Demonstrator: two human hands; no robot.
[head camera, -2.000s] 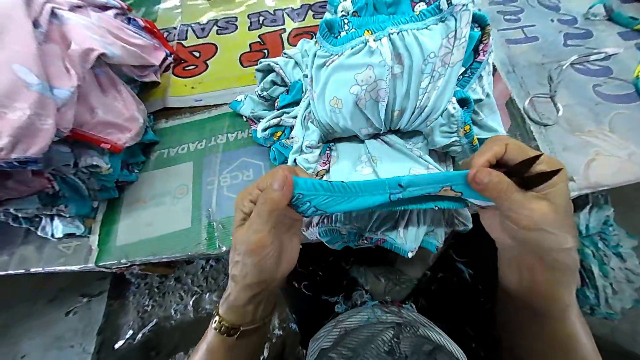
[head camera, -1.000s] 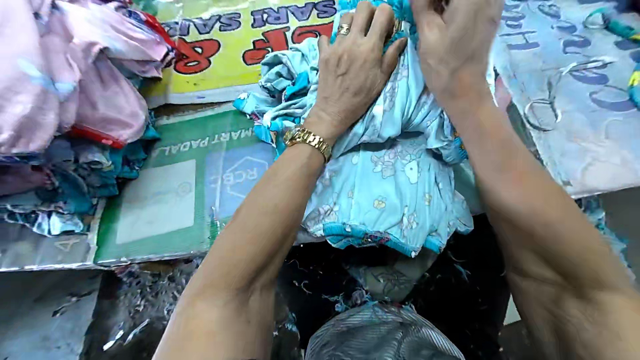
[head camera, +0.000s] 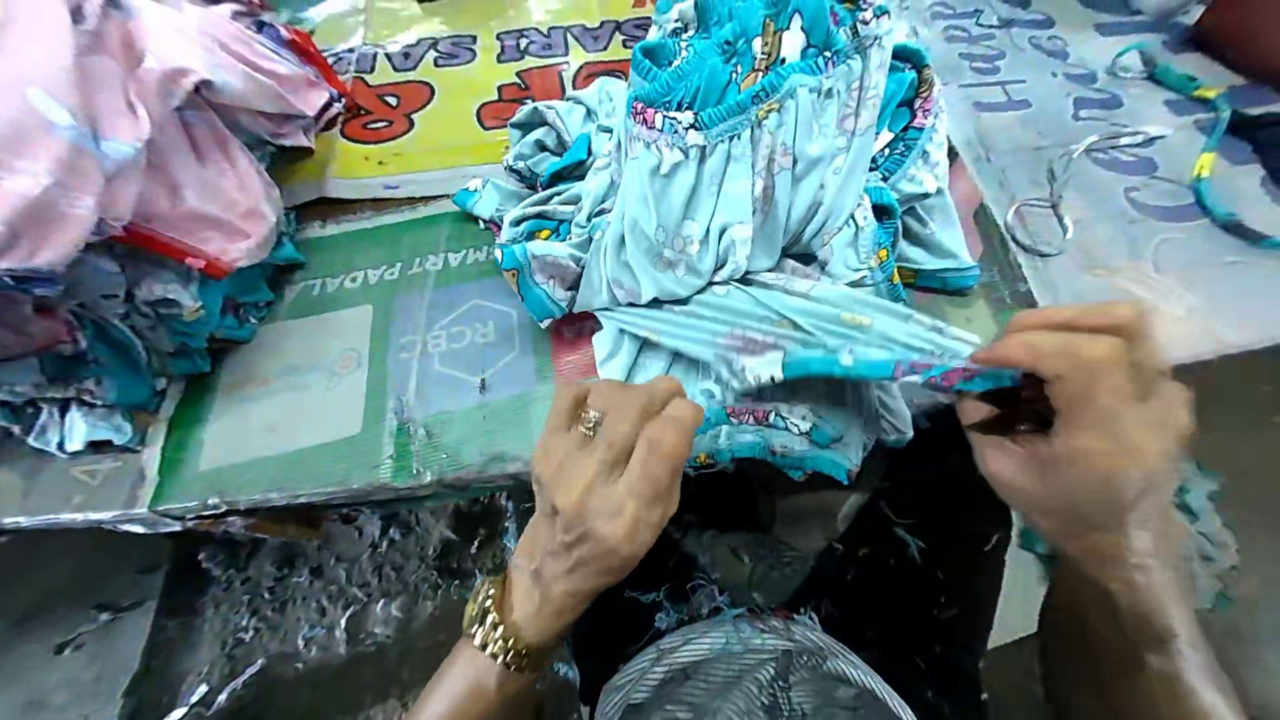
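A light blue printed garment (head camera: 760, 210) with teal elastic edging lies bunched on a pile at the table's front edge. My right hand (head camera: 1085, 420) pinches a stretched teal-edged band (head camera: 850, 366) of it and pulls it rightward; a small dark pointed blade (head camera: 1010, 408) sits in the same hand, its handle hidden by the fingers. My left hand (head camera: 620, 470), with a ring and a gold-coloured watch, is at the garment's lower left, fingers curled down; whether cloth is between its fingertips is hidden.
Pink and teal garments (head camera: 130, 180) are heaped at the left. Printed sheets (head camera: 300, 350) cover the table. Metal rings (head camera: 1040, 225) and a teal-and-yellow cord (head camera: 1210, 160) lie at the right. A ribbed container (head camera: 750, 670) with thread scraps around its rim stands below the table edge.
Both hands have come back from the top of the pile towards the table's front edge. The right hand now stretches a teal-edged band there.
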